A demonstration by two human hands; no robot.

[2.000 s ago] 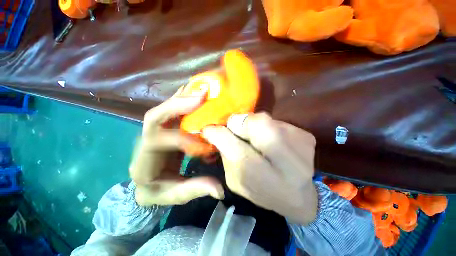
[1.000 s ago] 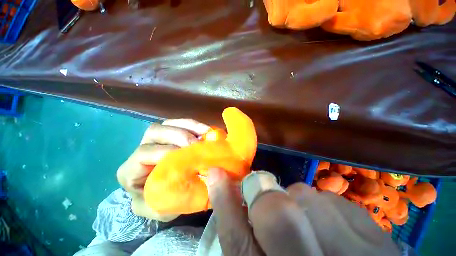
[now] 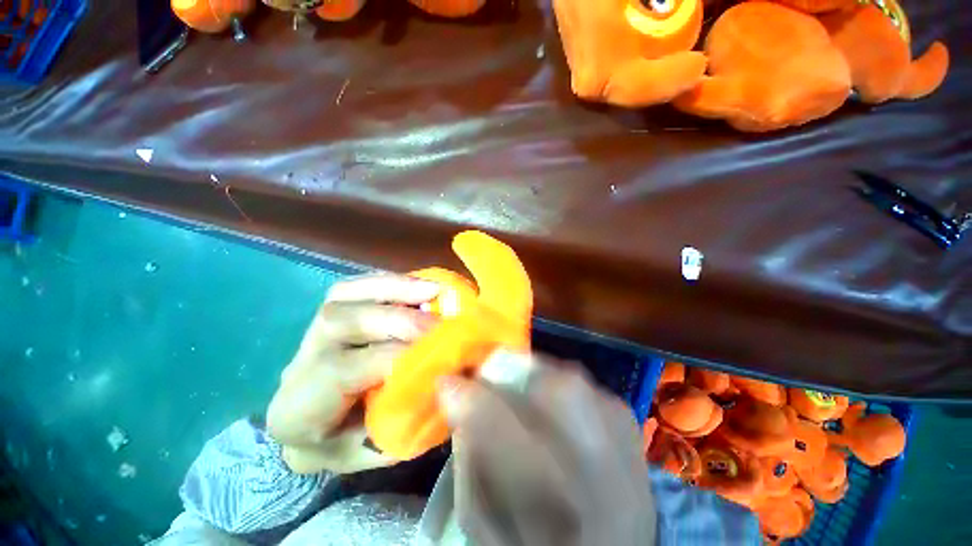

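An orange plush toy (image 3: 496, 279) with a curved stub pointing up is held above the lap, just in front of the table edge. My left hand (image 3: 346, 368) grips its left side, with fingers over the pale face patch. My right hand (image 3: 554, 448) is blurred and lies against the toy's lower right side, thumb and index fingertips close together at its surface. A whitish wrap is on a right finger. I cannot make out a needle or thread at the fingertips.
Plush toys (image 3: 778, 66) are piled at the table's back right. Black snips (image 3: 906, 208) and a paper scrap (image 3: 692, 263) lie on the brown sheeting (image 3: 426, 149). A blue crate (image 3: 890, 469) of orange pieces stands below the edge at right. Another crate (image 3: 53, 48) is back left.
The toy has moved from over the table down toward the lap and turned, its face patch now mostly covered. My right hand has drawn back slightly from its lower position one second ago.
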